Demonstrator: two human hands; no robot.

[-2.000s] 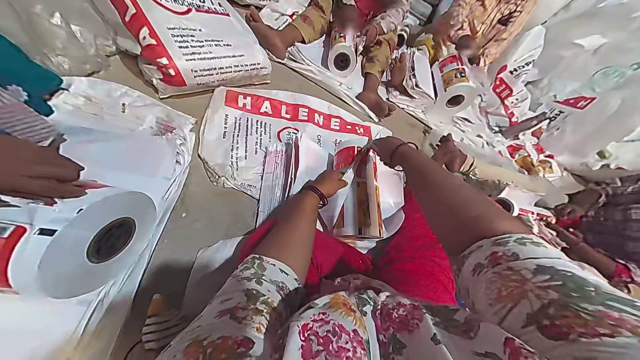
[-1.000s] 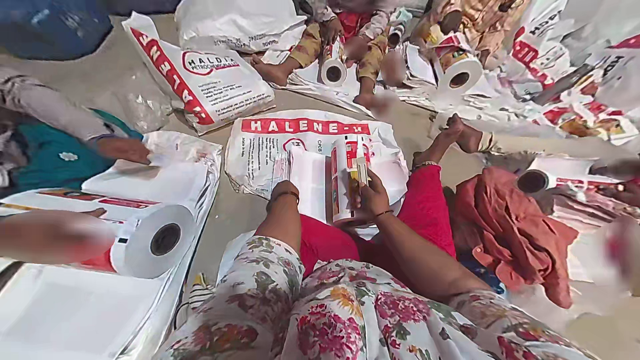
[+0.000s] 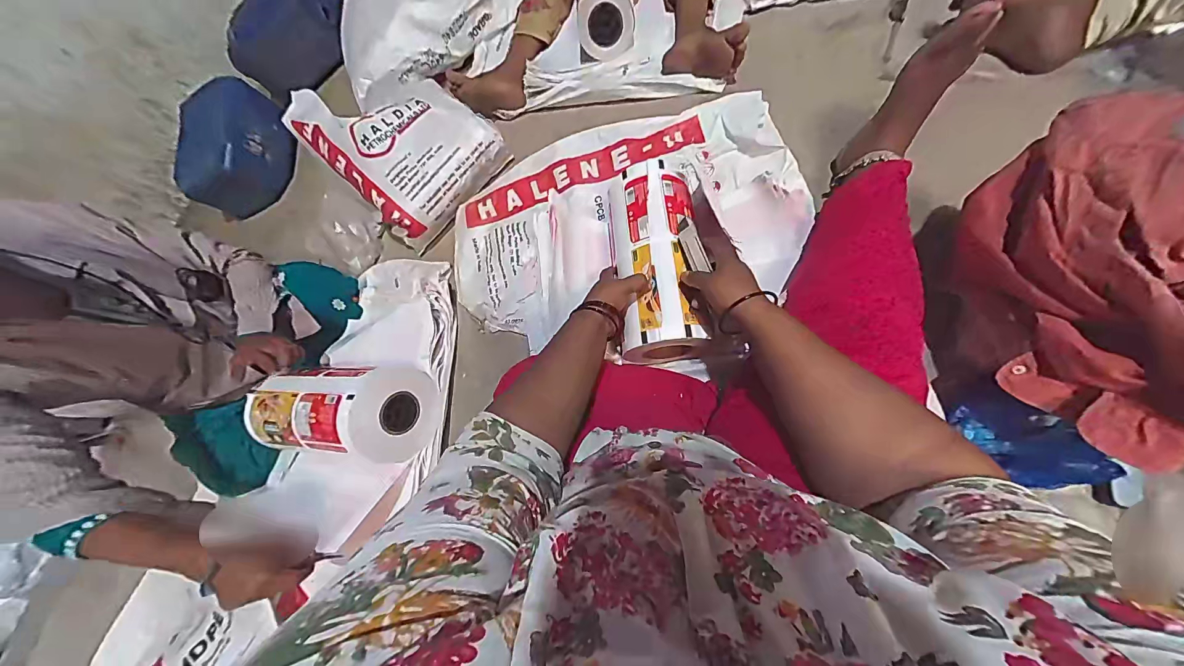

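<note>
A roll of printed packaging film (image 3: 661, 250), red, yellow and white, stands before me between my hands, its near cardboard core end toward my lap. My left hand (image 3: 624, 291) grips its left side, thumb on the film. On the right side rests my right hand (image 3: 721, 282), thumb toward the film; a small dark and pale item (image 3: 692, 242) shows beside those fingers, partly hidden. Under the roll lies a white woven sack (image 3: 768, 208) with a red printed band. Loose white sheets (image 3: 573, 240) lie just left of the roll.
At left, co-workers sit by another printed film roll (image 3: 342, 413) on a white sack. A folded sack (image 3: 407, 153) and blue drums (image 3: 236, 146) are at upper left. Ahead, a person's feet flank a further roll (image 3: 606, 26). Red cloth (image 3: 1082, 277) lies at right beside blue plastic (image 3: 1027, 439).
The view has shifted considerably. My left hand, low at the roll's left a second ago, is now on its side; my right hand has moved from the roll's front to its right side.
</note>
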